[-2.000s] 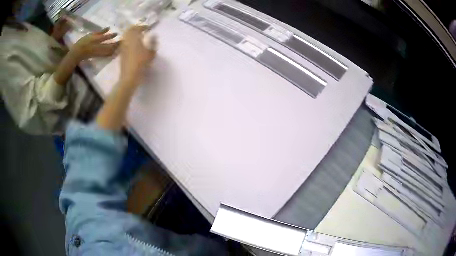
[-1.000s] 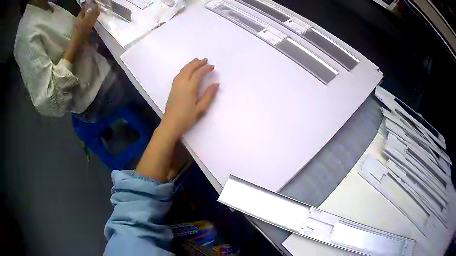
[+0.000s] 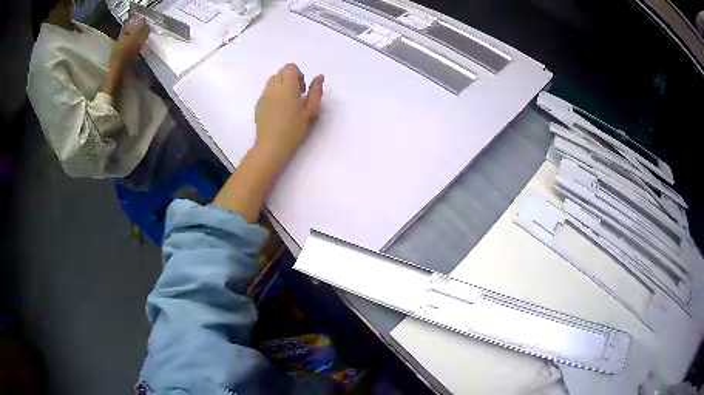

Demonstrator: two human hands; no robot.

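Observation:
My left hand (image 3: 284,108) is over the white board (image 3: 340,170), with its fingers slightly bent, its thumb apart and nothing seen in it. A long panel frame (image 3: 463,305) with bright strips and a small central bracket lies slanted across the lower right, over the bench edge. Whether it rests or is held is hidden. My right hand is not in view. Two panels with grey windows (image 3: 432,64) lie side by side at the board's far edge.
A pile of overlapping white frames (image 3: 610,208) lies at the right on pale sheets (image 3: 494,262). Another person (image 3: 89,116) sits at the upper left, with a hand at a strip (image 3: 162,21). A blue stool (image 3: 158,204) stands below the bench.
My left hand has come back from near the other person to the middle-left of the white board. The long panel frame shows more fully and higher in view.

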